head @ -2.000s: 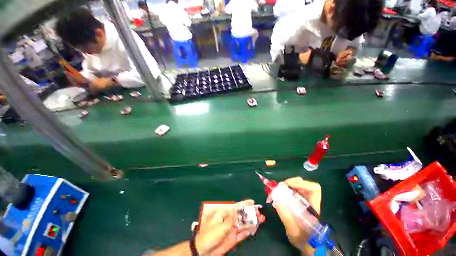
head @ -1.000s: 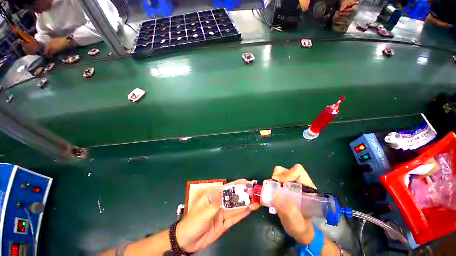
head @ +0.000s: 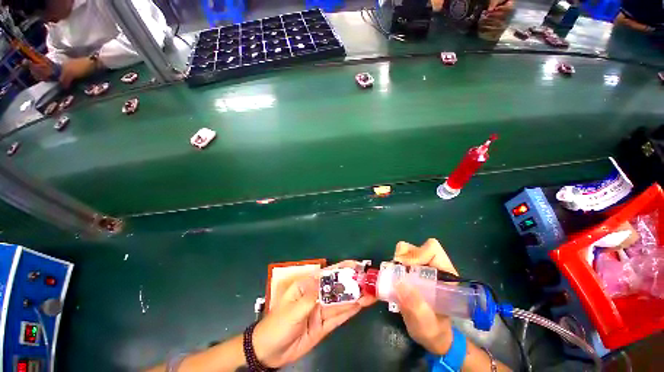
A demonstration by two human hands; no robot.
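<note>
My left hand (head: 295,316) holds a small white-and-dark square module (head: 339,286) face up on its fingers, over the reddish-brown pad with a pale centre (head: 280,282). My right hand (head: 424,301) grips a clear dispensing syringe (head: 453,296) with a red lower end and a blue cap joined to a clear hose. The syringe lies nearly level, its red end at the module's right side. The needle tip cannot be made out. A crumpled white scrap sits left of the pad.
A red spare syringe (head: 466,171) stands upright by the belt edge, near a yellow block (head: 381,190). Right: dispenser controller (head: 535,218), red bin (head: 615,327). Left: blue-and-white machine (head: 33,305), metal post. Modules lie on the green belt (head: 291,152), a black tray (head: 266,43) beyond. A person sits upper left.
From two seconds ago, the syringe has tilted down level and its red end has come to the module. The view has shifted downward. Over the last second the hands have barely moved.
</note>
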